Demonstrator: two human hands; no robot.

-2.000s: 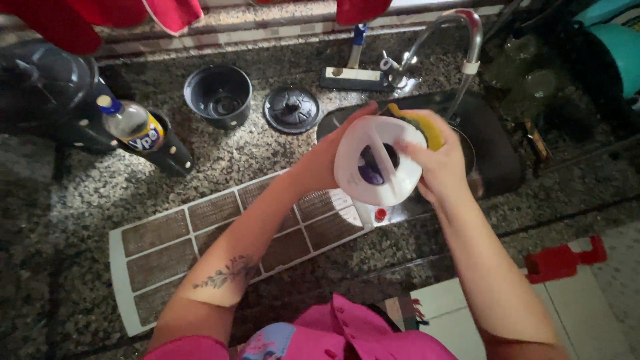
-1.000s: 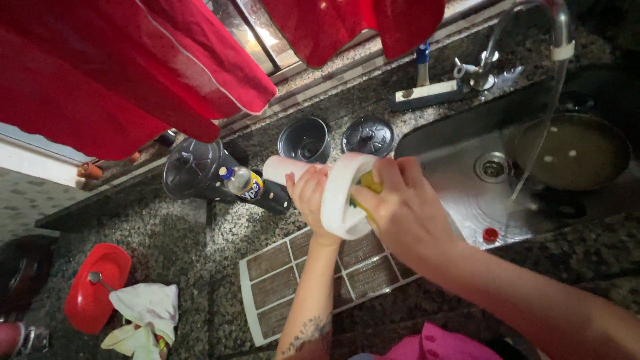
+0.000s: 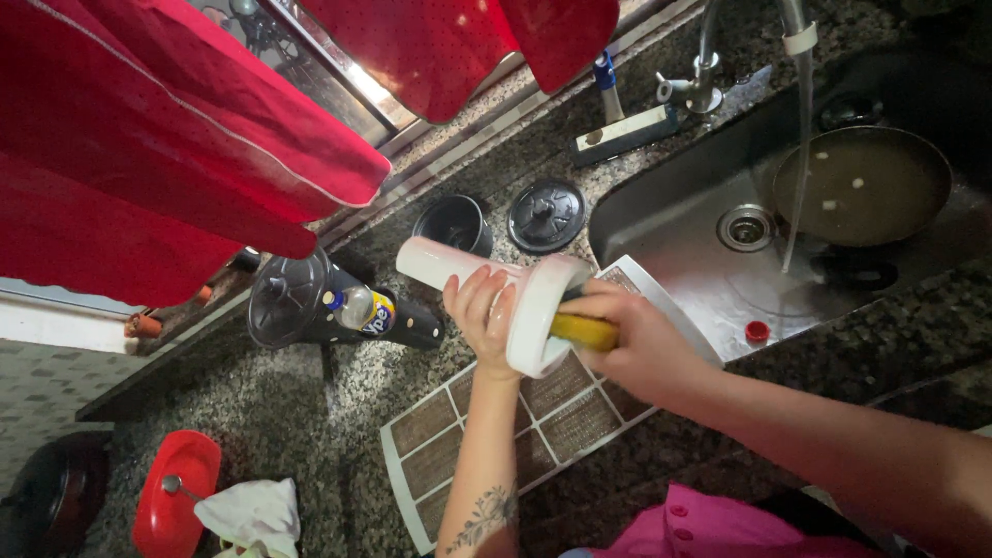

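My left hand [image 3: 484, 318] grips a white plastic piece [image 3: 535, 318], a tube with a wide round rim, by its tube near the rim. The tube points toward the window and the open rim faces my right hand [image 3: 628, 333]. That hand holds a yellow sponge [image 3: 585, 331] at the opening; part of its fingers is hidden inside the rim. Below both hands a white-framed mesh filter [image 3: 570, 418] lies on the granite counter, its right end beside the sink.
Water runs from the faucet [image 3: 705, 85] into the steel sink [image 3: 697, 194], beside a liquid-filled pan [image 3: 868, 186]. Behind the hands stand a black pot [image 3: 453, 221], a lid [image 3: 546, 215], a squeegee [image 3: 626, 133] and a detergent bottle [image 3: 358, 308]. A red dish [image 3: 174, 488] lies lower left.
The white piece, earlier with its round opening toward the camera, is now turned sideways, its tube pointing left. The sponge has stayed in my right hand. The view has swung left.
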